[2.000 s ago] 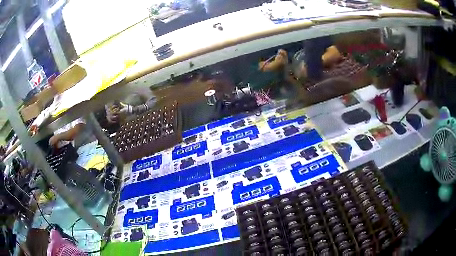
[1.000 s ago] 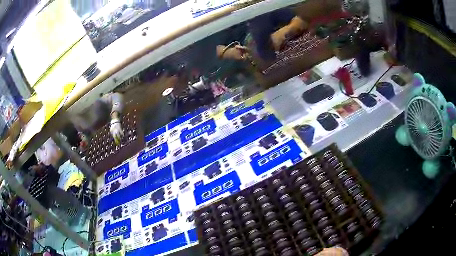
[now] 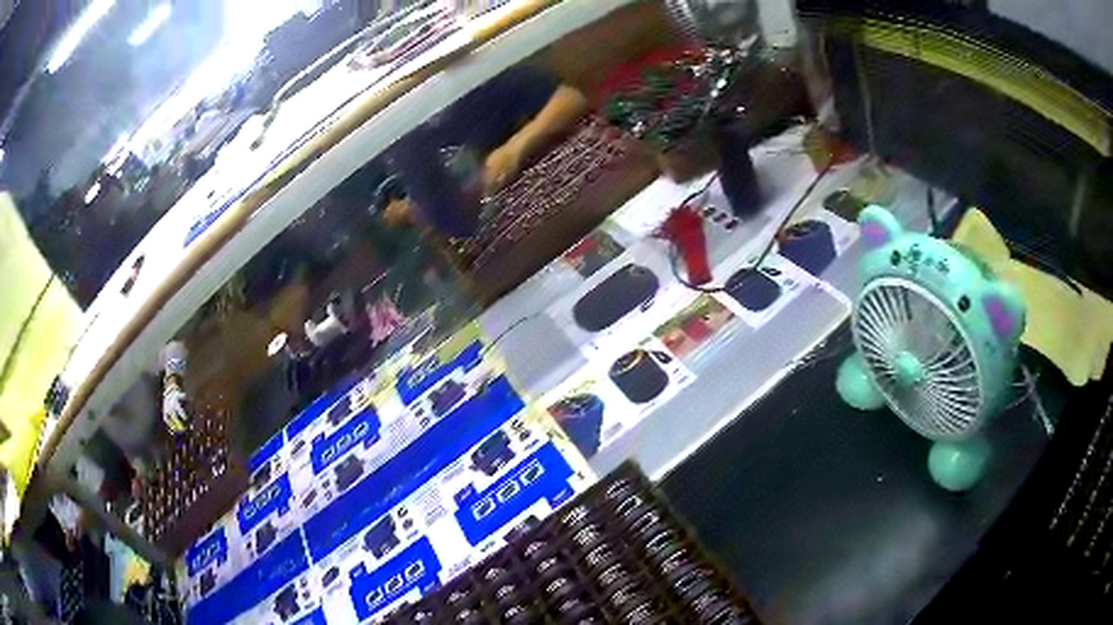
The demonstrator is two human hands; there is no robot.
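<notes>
A dark brown partitioned tray (image 3: 586,568) lies nearest me at the bottom centre, cut off by the lower edge. Its cells hold rows of shiny dark rounded metal parts. It sits over the near edge of a blue-and-white printed sheet (image 3: 415,482). Neither of my hands is in the picture. The bare and gloved hands farther off belong to other people.
A mint green fan (image 3: 934,348) stands at the right on the dark bench, with yellow paper (image 3: 1062,305) behind it. A red item (image 3: 687,244) and a black upright item (image 3: 736,171) stand beyond. A gloved hand (image 3: 175,403) is over a far-left tray; another person's arm (image 3: 537,134) reaches across the bench.
The view has turned right and tilted, so the tray sits lower and the fan more central. The fingertip seen at the tray's near edge a second ago is out of view.
</notes>
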